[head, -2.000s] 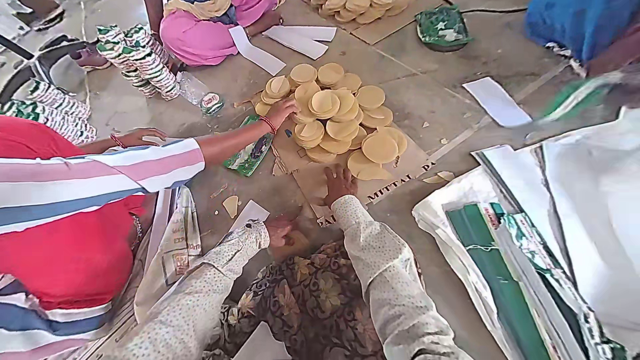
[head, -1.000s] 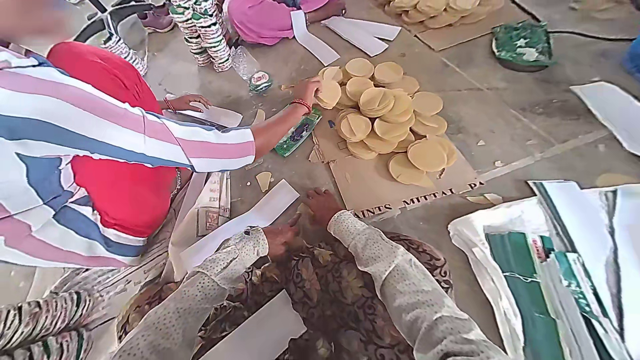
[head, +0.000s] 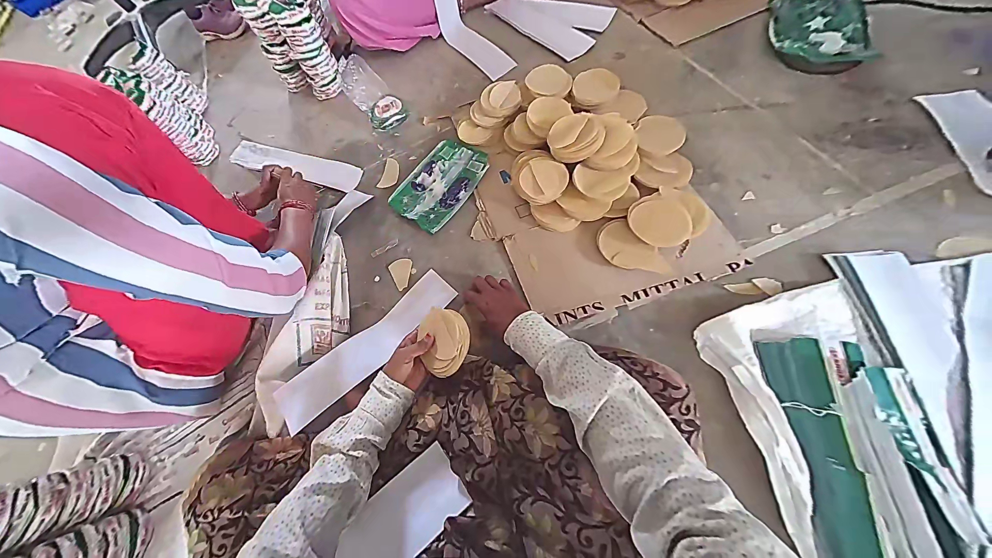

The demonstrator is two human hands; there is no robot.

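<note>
My left hand [head: 409,360] grips a small stack of thin round tan discs [head: 446,341] above the patterned cloth on my lap. Beside it, a long white paper strip [head: 356,356] lies slantwise. My right hand [head: 496,302] rests low near the left edge of a cardboard sheet [head: 558,271]; its fingers are bent and I cannot tell whether they hold anything. A heap of the same discs [head: 597,147] lies on the cardboard, beyond my right hand. Another white sheet [head: 411,504] lies on my lap.
At left, a person in a striped garment has both hands [head: 283,190] on a white strip. A green printed packet [head: 439,186] lies between us and the heap. White and green plastic sheets [head: 821,434] lie at right. Striped rolls [head: 287,46] stand at the back left.
A stack of discs now shows in my left hand. The other person's hand has moved from the disc heap back to the left, onto a white strip.
</note>
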